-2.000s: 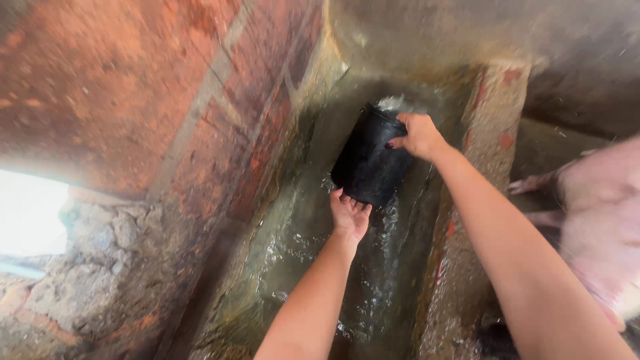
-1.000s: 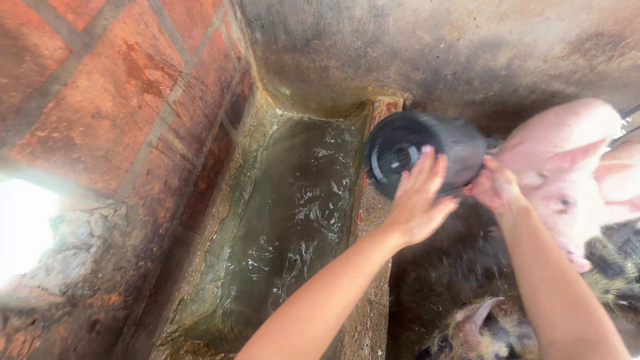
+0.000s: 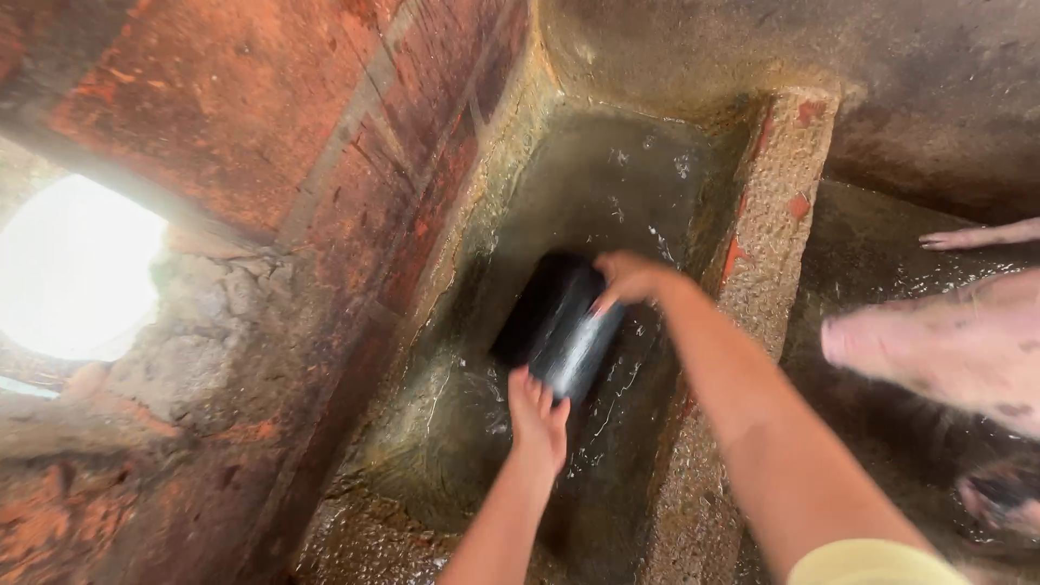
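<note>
A black cylindrical container (image 3: 561, 321), blurred by motion, lies tilted over the water (image 3: 609, 195) in a concrete trough. My left hand (image 3: 538, 418) supports its lower end with the fingers against the black side. At the upper right of the container, my right hand (image 3: 630, 280) grips the edge. How deep the container sits in the water cannot be told, and its inside is hidden.
A rough wet trough wall (image 3: 780, 219) runs along the right. Beyond it stands a pink pig (image 3: 942, 341), with a dark animal (image 3: 1003, 496) below. An orange brick wall (image 3: 219, 106) rises on the left, with a bright opening (image 3: 77, 268).
Both hands have brought the black container from above the pigs' side of the trough wall back over the trough water. The nearer pig's head has shifted, and the view has moved.
</note>
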